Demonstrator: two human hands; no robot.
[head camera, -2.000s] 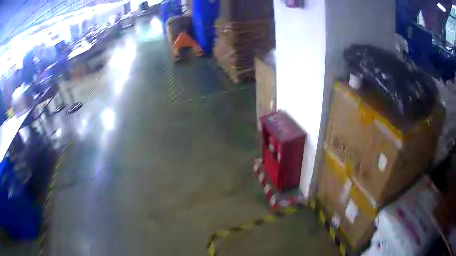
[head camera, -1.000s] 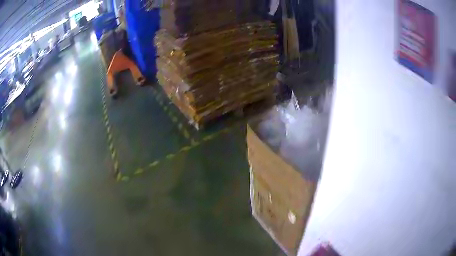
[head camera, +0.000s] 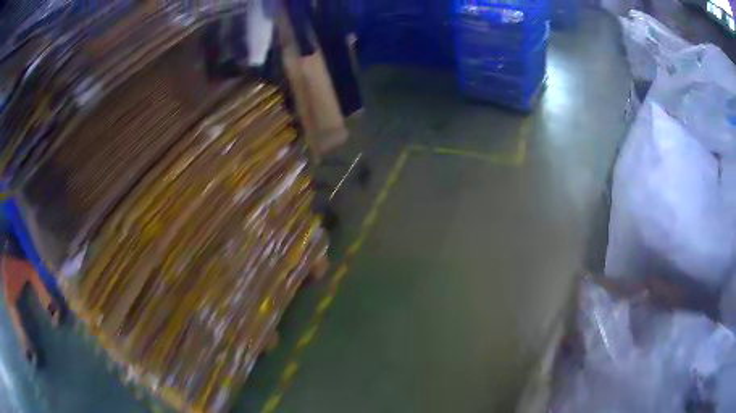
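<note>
Neither of my hands is in view. Nearest in front of me on the left is a tall stack of flattened cardboard, brown with yellowish edges, tilted in the picture and blurred. On the right, pale bagged bundles are heaped, with crumpled clear plastic bags below them near the bottom right.
An orange pallet jack is at the left edge. Yellow floor tape runs along the green-grey floor beside the stack. A narrow brown carton piece stands behind it. Blue stacked crates are at the back.
The view has turned right and come closer to the cardboard stack. The white pillar and open carton have left the picture; the blue crates and bagged bundles have come in.
</note>
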